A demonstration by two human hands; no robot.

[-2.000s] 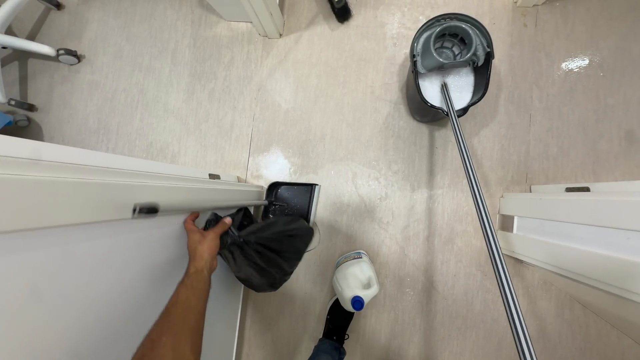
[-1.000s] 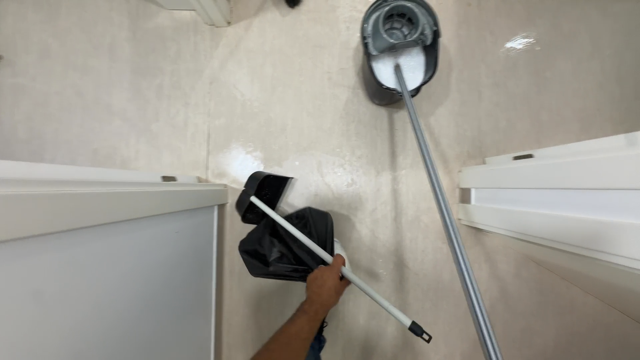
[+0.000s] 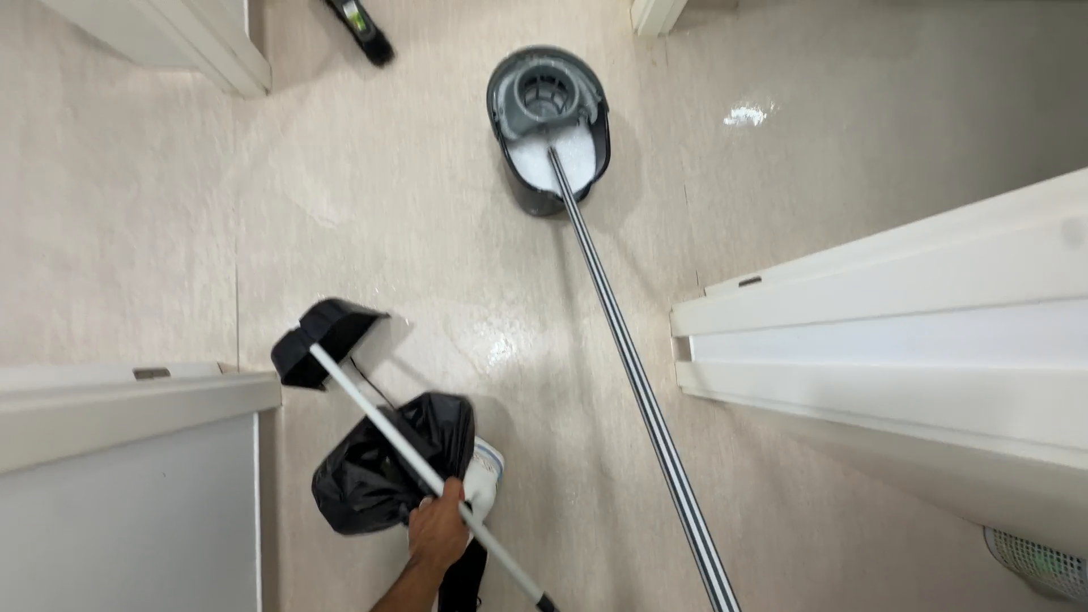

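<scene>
My left hand (image 3: 438, 525) is closed around the pale handle of a long-handled black dustpan (image 3: 331, 336). The pan lies at the handle's far end, upper left of the hand. Just beyond my fingers, under the handle, is a black plastic bag (image 3: 361, 484) with an open top; whether the hand also grips it cannot be told. A white plastic jug (image 3: 482, 480), partly hidden, is beside the bag. My right hand is not in view. A striped mop handle (image 3: 633, 365) slants from a grey mop bucket (image 3: 537, 200) with a wringer and white foam to the bottom edge.
White door edges or frames stand at left (image 3: 140, 416) and right (image 3: 850, 340). A black brush head (image 3: 364, 34) lies at the top left. Wet, shiny patches mark the pale floor (image 3: 501, 340). A perforated basket (image 3: 1037, 561) shows at the lower right.
Two seconds ago my left hand was at the black bag by the left door edge; it is now around the dustpan handle. The bag and dustpan have moved away from that edge.
</scene>
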